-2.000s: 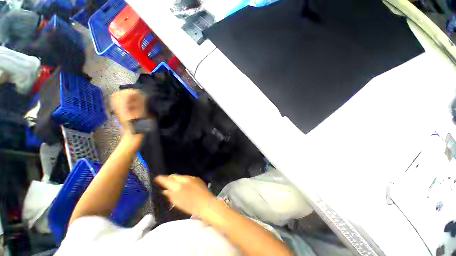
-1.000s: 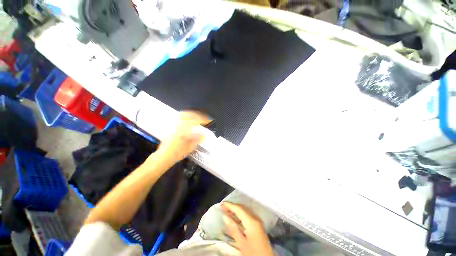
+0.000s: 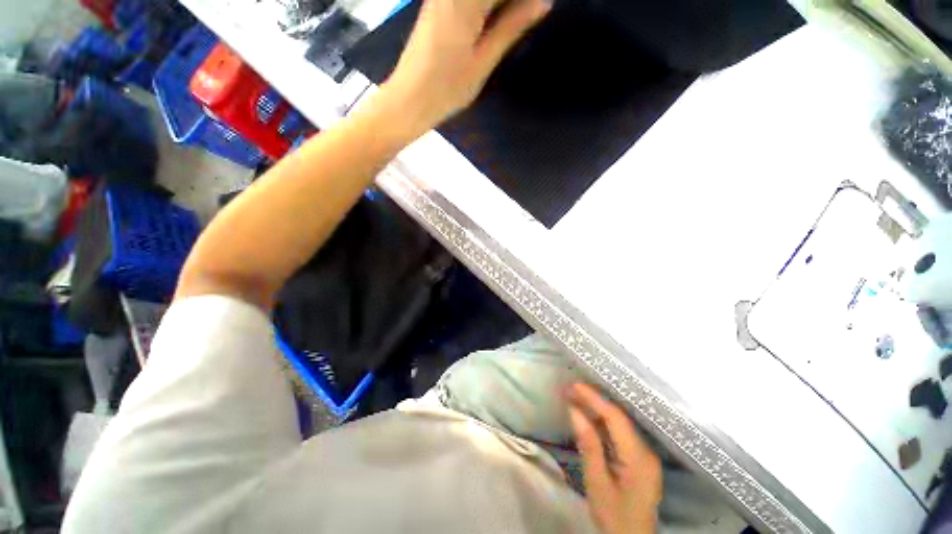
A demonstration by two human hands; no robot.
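Observation:
A large black fabric panel (image 3: 564,136) lies on the white table, its far part cut off by the picture's top edge. A darker, curved black part at its upper right seems to overlap it. My left hand (image 3: 454,57) is over the panel's left part, close to the top edge. Its fingertips are partly hidden, and whether it grips cloth cannot be told. My right hand (image 3: 618,459) is low by my lap, off the table, with its fingers apart and nothing in it.
A ruler tape (image 3: 626,396) runs along the table's front edge. The machine bed (image 3: 835,302) at right bears small black bits and a brown piece (image 3: 910,452). A glossy dark packet (image 3: 929,120) lies at upper right. Black cloth (image 3: 360,287) fills a blue crate below; a red stool (image 3: 238,94) stands left.
My left hand has moved from the panel's near edge farther over it. The curved dark part now shows at the panel's upper right. My right hand stays low. The view has shifted.

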